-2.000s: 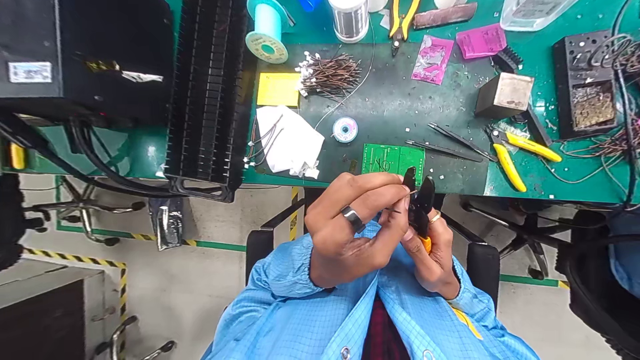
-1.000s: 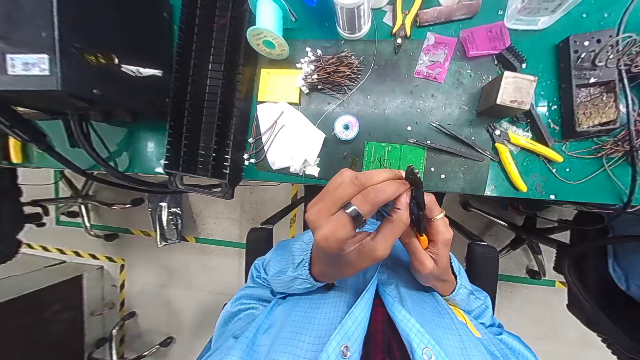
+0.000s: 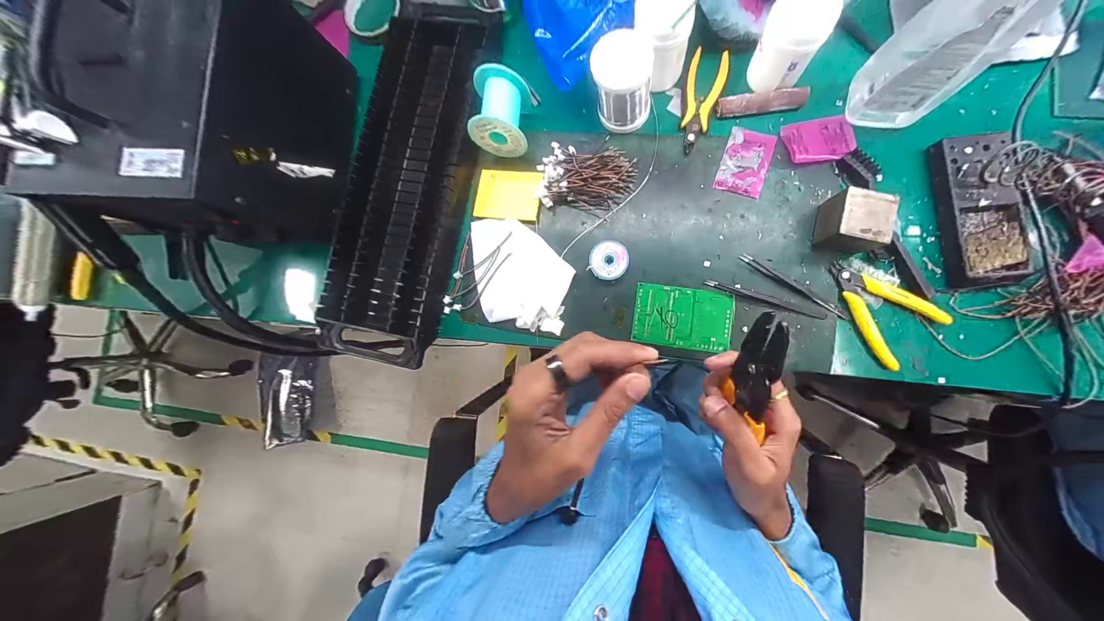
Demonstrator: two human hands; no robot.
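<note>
My left hand (image 3: 573,418) pinches one end of a thin dark wire (image 3: 677,360) between thumb and fingertips. The wire runs to the fingertips of my right hand (image 3: 755,431), which also holds a black-headed hand tool with orange handles (image 3: 759,366), its head pointing up. Just beyond both hands, a green circuit board (image 3: 683,317) lies at the near edge of the dark mat. A pair of tweezers (image 3: 763,299) rests with its tip by the board's corner, and another pair (image 3: 792,285) is beside it. A bundle of brown wires with white connectors (image 3: 595,177) lies farther back.
Yellow-handled cutters (image 3: 880,310) and a metal block (image 3: 856,220) are at right. A small spool (image 3: 609,260), white paper (image 3: 517,272) and a yellow pad (image 3: 506,195) lie at left, beside a black slotted rack (image 3: 401,172). Yellow-handled pliers (image 3: 703,99) lie at the back.
My hands, close together before, have moved apart with the thin wire now visible between them. The black-headed tool has come away from my left fingertips.
</note>
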